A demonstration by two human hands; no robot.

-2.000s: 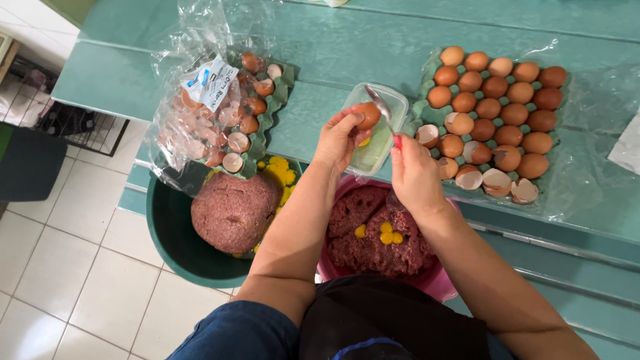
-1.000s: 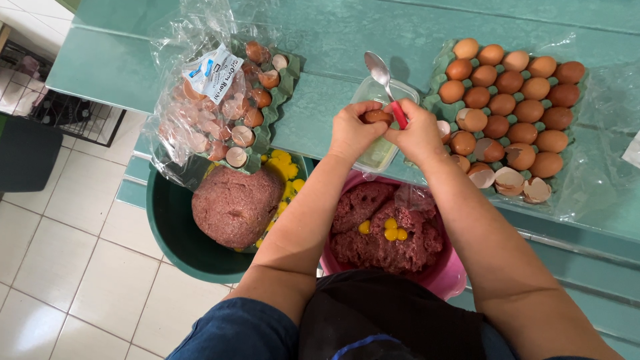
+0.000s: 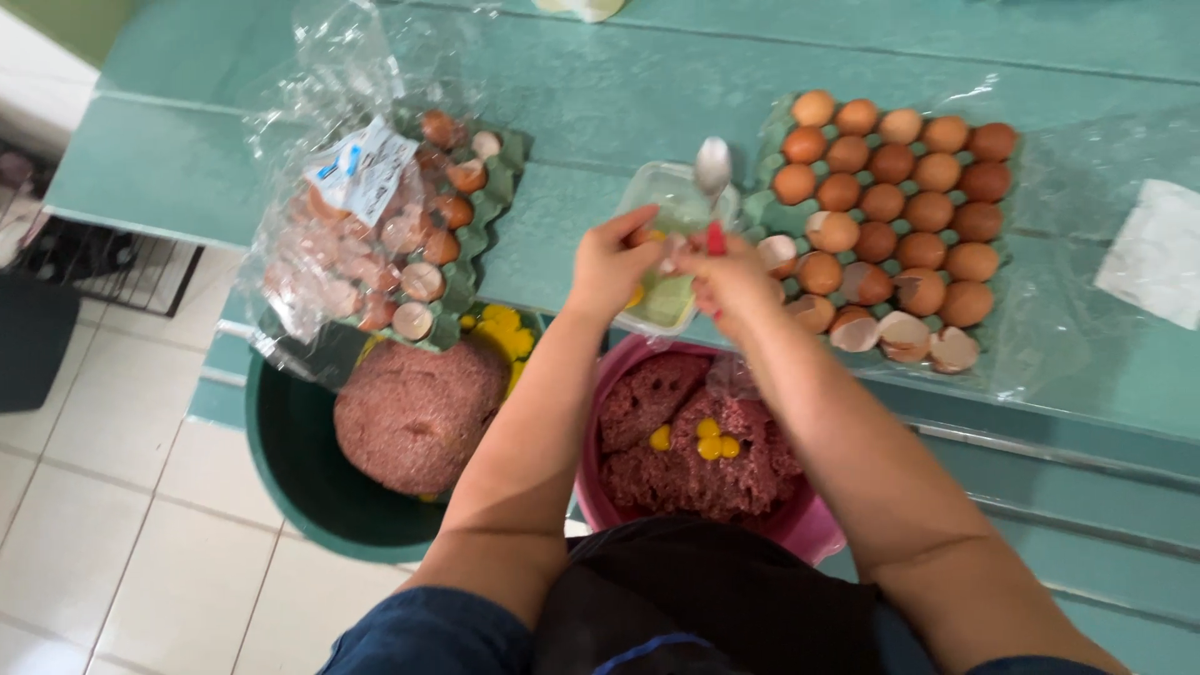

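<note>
My left hand (image 3: 614, 258) and my right hand (image 3: 727, 272) meet over a clear plastic container (image 3: 661, 178) holding egg white and yolk. My right hand grips a metal spoon (image 3: 712, 167) with a red handle, bowl pointing away from me. Something pale, perhaps shell, shows between my fingertips; what my left hand holds is hard to tell. Below them a pink basin (image 3: 592, 459) holds ground meat (image 3: 656, 478) with several yolks (image 3: 710, 445) on top. To the right stands a tray of brown eggs (image 3: 881, 202), with opened shells (image 3: 905, 335) in its near rows.
At left, plastic film (image 3: 352, 75) partly covers a green carton (image 3: 497, 183) of empty eggshells (image 3: 422, 281). A dark green basin (image 3: 309, 506) with a ball of ground meat (image 3: 422, 412) and yolks is below it. A white paper (image 3: 1158, 253) lies at the right on the green table.
Two seconds ago a whole-looking brown egg was in my left hand beside the spoon; one second ago both hands were around it. Now my hands are lower over the container, and yolk shows there.
</note>
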